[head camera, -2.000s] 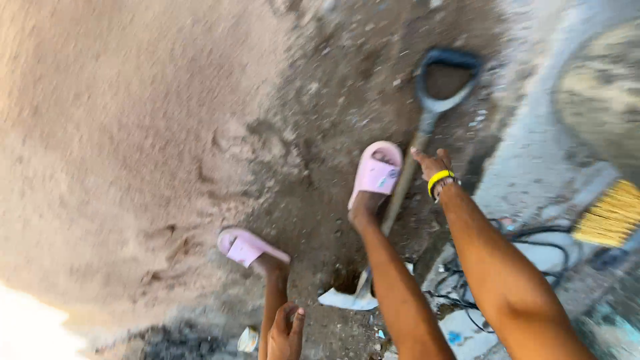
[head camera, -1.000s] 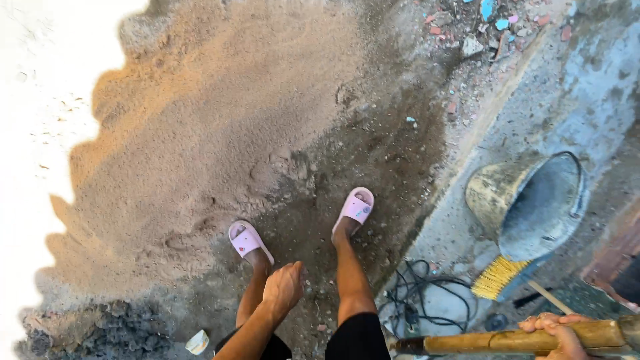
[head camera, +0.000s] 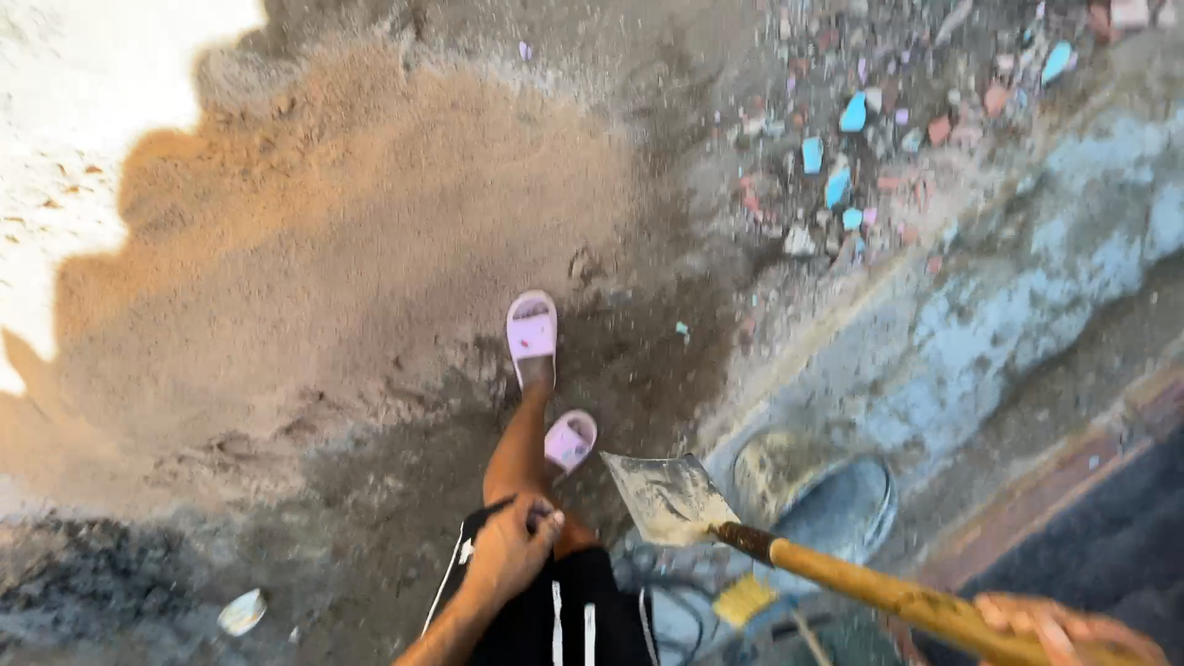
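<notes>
My right hand (head camera: 1064, 629) is closed around the wooden shaft of a shovel (head camera: 869, 578) at the lower right. The shaft slants up to the left, and the flat, dirt-smeared metal blade (head camera: 668, 499) is raised beside my lower foot. The far end of the handle is out of view. My left hand (head camera: 518, 546) hangs over my black shorts with its fingers curled in and nothing seen in it. Both feet wear pink slides (head camera: 532, 335), one ahead of the other.
Sand (head camera: 370, 240) spreads at the upper left, with broken rubble (head camera: 837, 185) at the upper right. A dirty bucket (head camera: 772, 472) lies tipped beyond the shovel. Near it are a yellow-bristled broom (head camera: 745, 599) and black cable. A pale scrap (head camera: 242, 612) lies lower left.
The shovel, earlier standing with its blade down by my foot, is now raised with the blade in view at my right. One foot has stepped ahead of the other.
</notes>
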